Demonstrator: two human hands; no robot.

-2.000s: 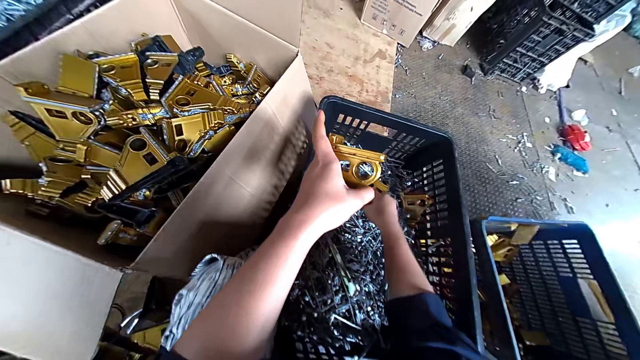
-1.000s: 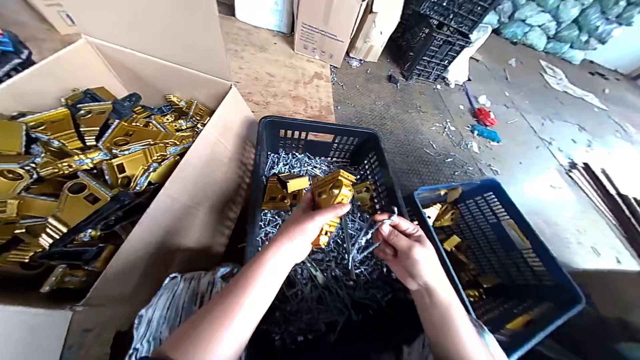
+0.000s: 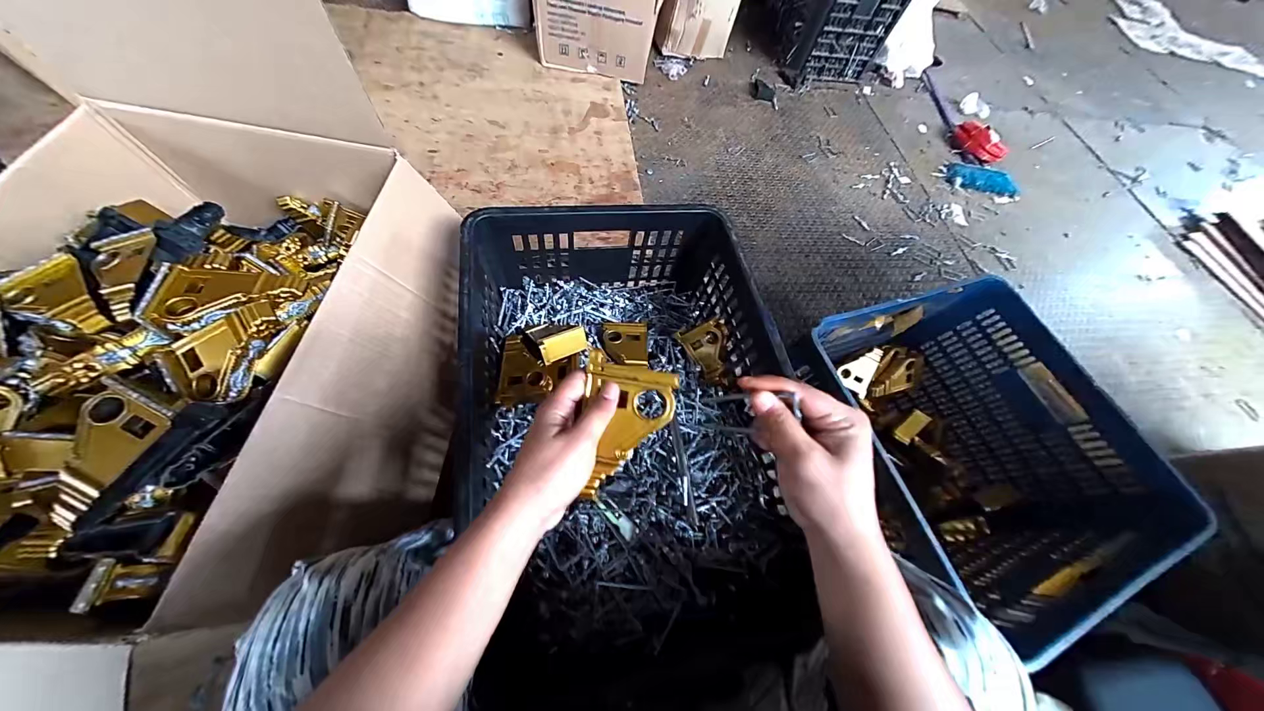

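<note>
My left hand [image 3: 565, 449] grips a gold-coloured bracket-like part [image 3: 628, 407] with a round hole, above the black plastic crate [image 3: 592, 222]. To its right, my right hand [image 3: 815, 444] pinches thin dark metal pieces [image 3: 736, 415], possibly a tool or wire; their exact kind is unclear. They point toward the gold part, apart from it. Beneath both hands the crate holds a mass of small silvery metal screws or pins [image 3: 642, 533]. More gold parts lie on that mass near the far side, one of them a bracket [image 3: 703, 348] by the right wall.
On the left stands a cardboard box [image 3: 296, 434] heaped with gold parts [image 3: 123, 425]. A blue plastic crate [image 3: 1106, 607] with several gold pieces is at the right. Behind are plywood [image 3: 494, 109], cartons [image 3: 597, 35], another black crate [image 3: 839, 39] and scraps scattered on the floor.
The gold part has turned in my left hand, its holed flat face now showing. Two seconds ago my hands were close together at a gold part; now they are apart. The view has shifted.
</note>
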